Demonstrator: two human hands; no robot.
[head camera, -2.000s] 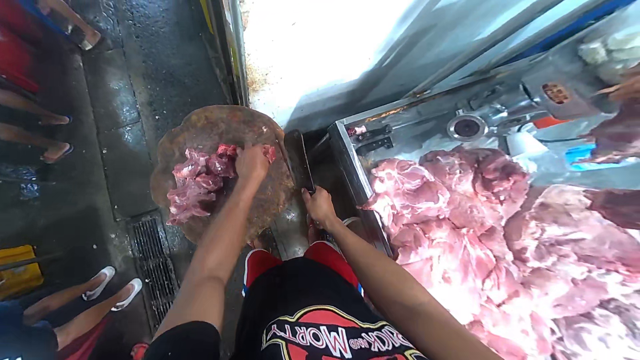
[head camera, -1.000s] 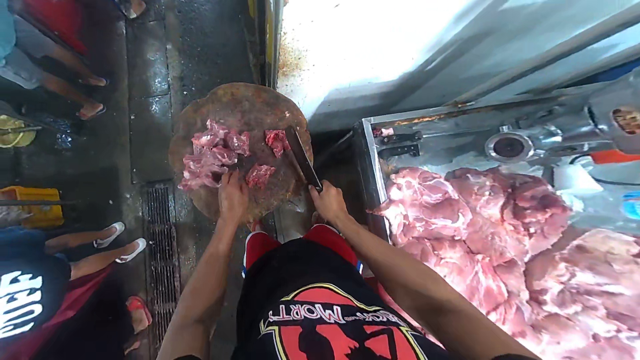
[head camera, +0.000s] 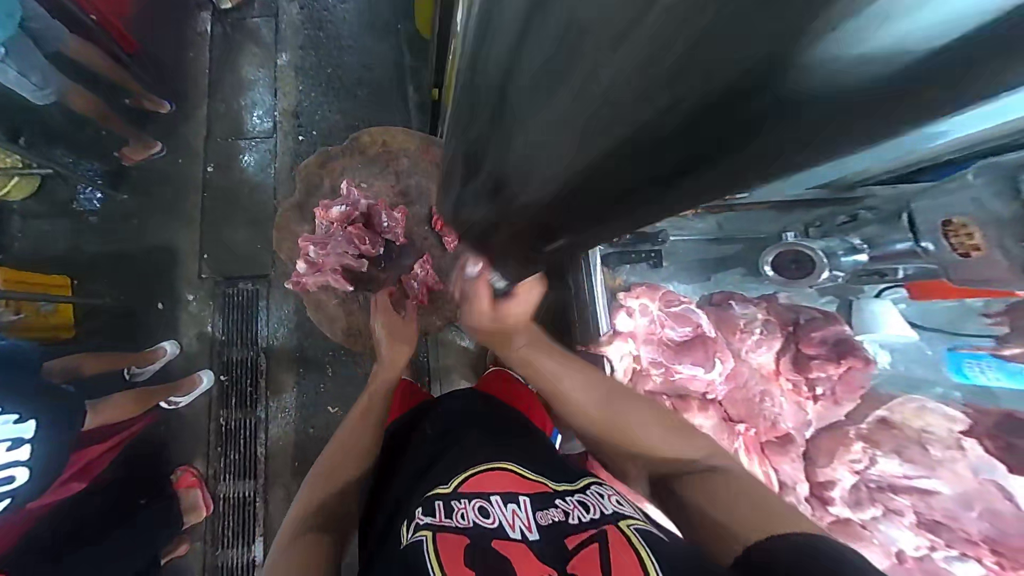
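My right hand (head camera: 500, 300) grips a cleaver (head camera: 640, 104) by its handle. The blurred dark blade is raised close to the camera and spans the upper middle of the view, hiding part of the chopping block. My left hand (head camera: 394, 324) rests at the near edge of the round wooden chopping block (head camera: 392, 152), its fingers beside a small piece of raw meat (head camera: 421, 280); whether they touch it is unclear. A pile of chopped raw meat (head camera: 340, 244) lies on the left half of the block. Another small red piece (head camera: 445, 230) lies near the blade.
On the right, a metal-rimmed table (head camera: 598, 296) bears large raw meat cuts (head camera: 744, 360), a meat grinder (head camera: 796, 262) and a white cup (head camera: 882, 320). Other people's legs (head camera: 120, 384) stand at left near a floor drain (head camera: 240, 424) and a yellow crate (head camera: 36, 304). The floor is wet.
My right hand has raised the cleaver from the block's right side toward the camera. My left hand was farther up the block two seconds ago and is now at its near edge.
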